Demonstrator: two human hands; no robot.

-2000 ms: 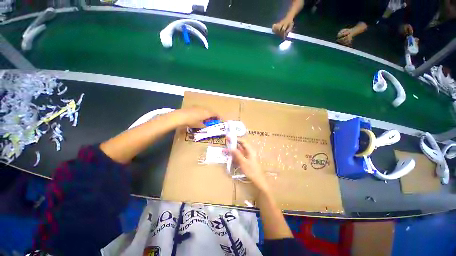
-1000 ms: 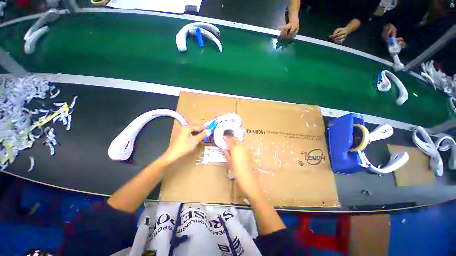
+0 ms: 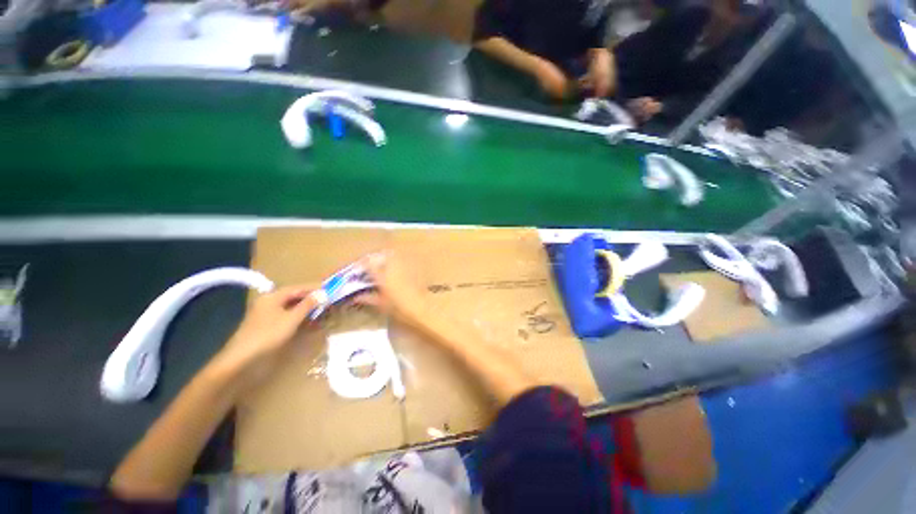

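My left hand [image 3: 286, 309] and my right hand [image 3: 387, 279] hold an open neck fan half [image 3: 347, 285] between them over the cardboard sheet [image 3: 462, 381]. Blue shows in its housing; it is blurred and partly hidden by my fingers. A smooth white curved arm [image 3: 169, 309] runs left from the held part and rests on the black bench. The white tape roll [image 3: 339, 379] lies flat on the cardboard below my hands, with a short strip at its right side.
A blue tape dispenser [image 3: 583, 291] stands right of the cardboard, with white neck fan parts [image 3: 748, 276] beyond it. White units, one with a blue piece [image 3: 336, 122], lie on the green conveyor belt [image 3: 181, 166]. People's hands [image 3: 603, 75] are across the belt.
The view has turned right. The tape roll, held in my right hand a second ago, now lies on the cardboard, and my right hand has moved up to the neck fan half.
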